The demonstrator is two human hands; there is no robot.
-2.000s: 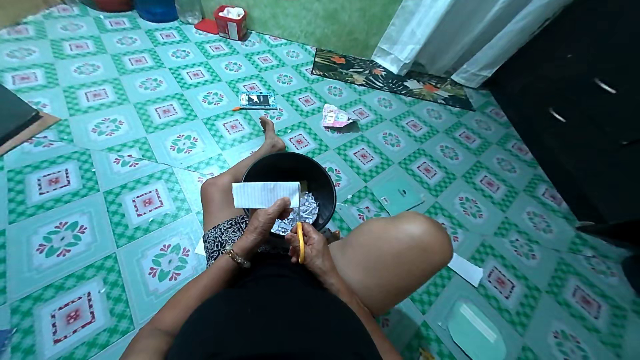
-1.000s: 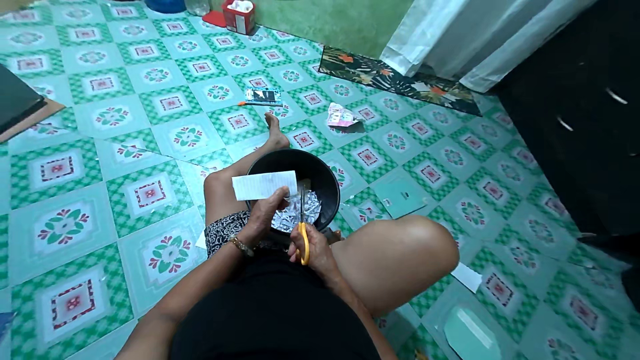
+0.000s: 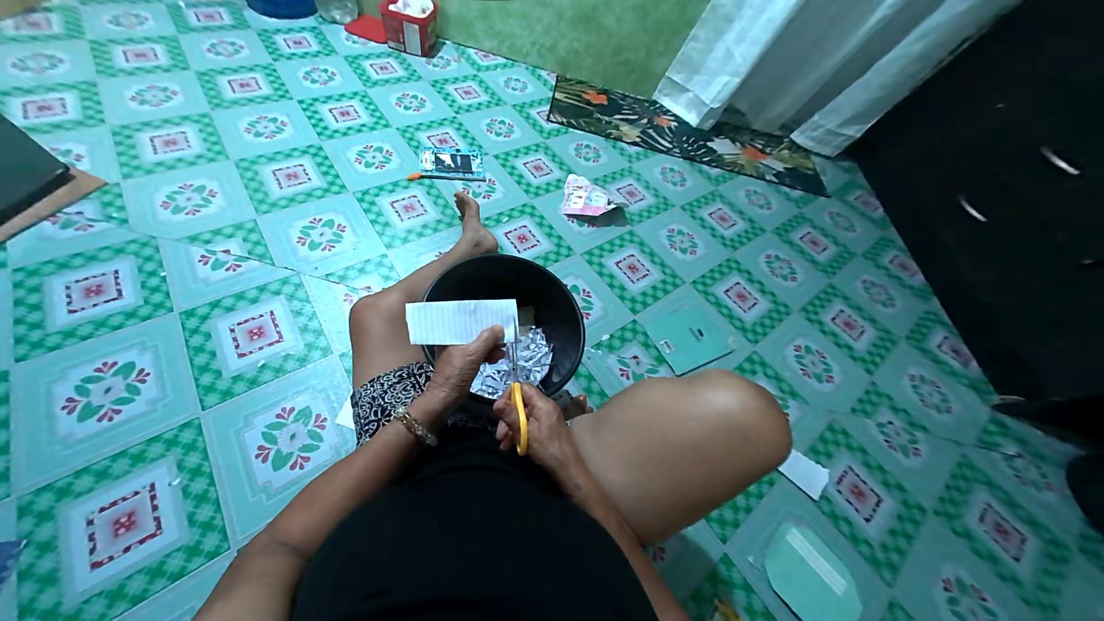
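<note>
My left hand, with a bracelet at its wrist, pinches a lined strip of white paper by its right end. In my right hand is a pair of scissors with yellow handles; the blades point away from me at the paper's right edge. Whether the blades are apart cannot be told. Both hands are over the near side of a round black bin between my legs. Many small cut paper pieces lie inside it, partly hidden by my hands and the strip.
On the tiled-pattern floor lie a crumpled pink wrapper, a blue packet beside an orange-tipped pen, a green folder-like piece and a white paper piece. Farther off stand a red tissue box and dark drawers.
The strip, tilted and lower at its left end a second ago, now lies about level across the view. Both hands keep their holds on the paper and scissors.
</note>
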